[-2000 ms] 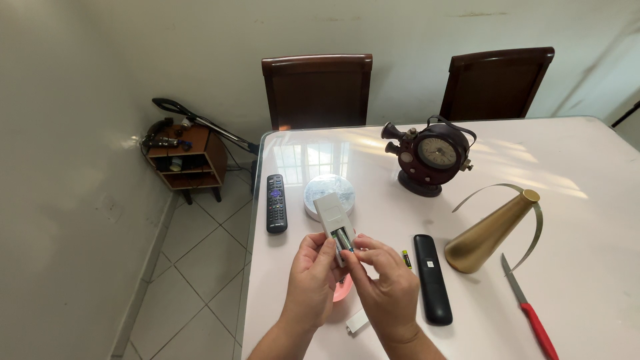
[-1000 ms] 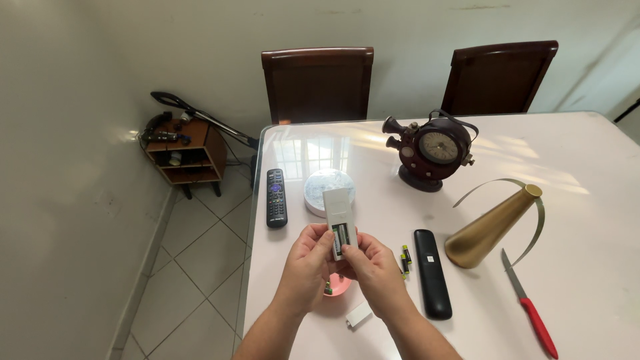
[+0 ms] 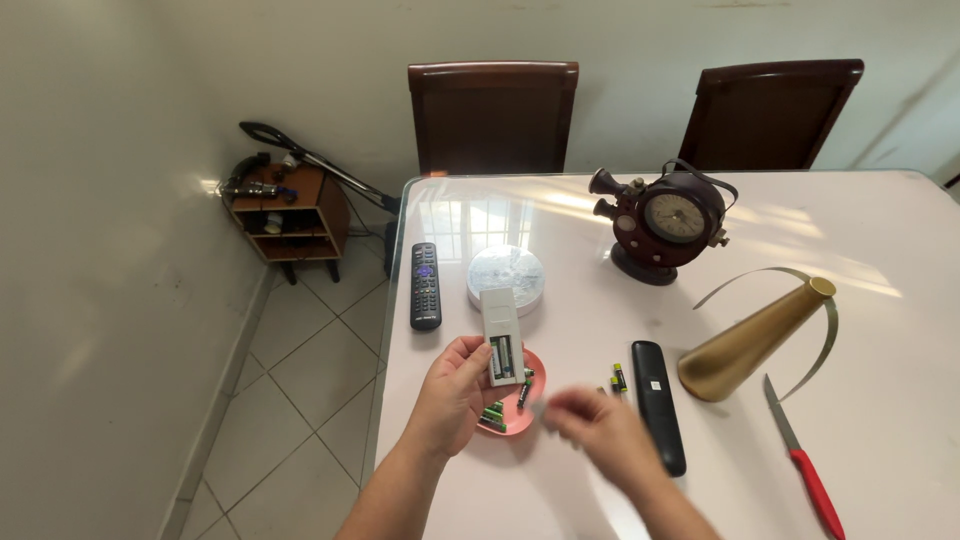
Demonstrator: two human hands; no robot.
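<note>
My left hand [image 3: 457, 390] holds a white remote control [image 3: 500, 319] with its battery compartment facing up and batteries in it. My right hand [image 3: 596, 431] is blurred, to the right of a pink dish [image 3: 517, 420]; a pale thing shows at its fingertips, but whether it is gripped I cannot tell. Several AAA-size batteries [image 3: 493, 418] lie in the dish. More batteries [image 3: 618, 377] lie beside a black remote control [image 3: 658, 409]. Behind the white remote sits a round white box [image 3: 505, 279]. Another black remote [image 3: 425, 286] lies at the left.
A dark red ornamental clock [image 3: 664, 217] stands at the back. To the right are a tilted gold cone-shaped object with a curved band [image 3: 757, 341] and a red-handled knife [image 3: 814, 487]. Two dark wooden chairs [image 3: 493, 116] stand behind the table; a small wooden cabinet [image 3: 300, 210] is at left.
My right hand has come away from the white remote and moved right. The left hand keeps hold of the remote alone. The pink dish with batteries is more exposed.
</note>
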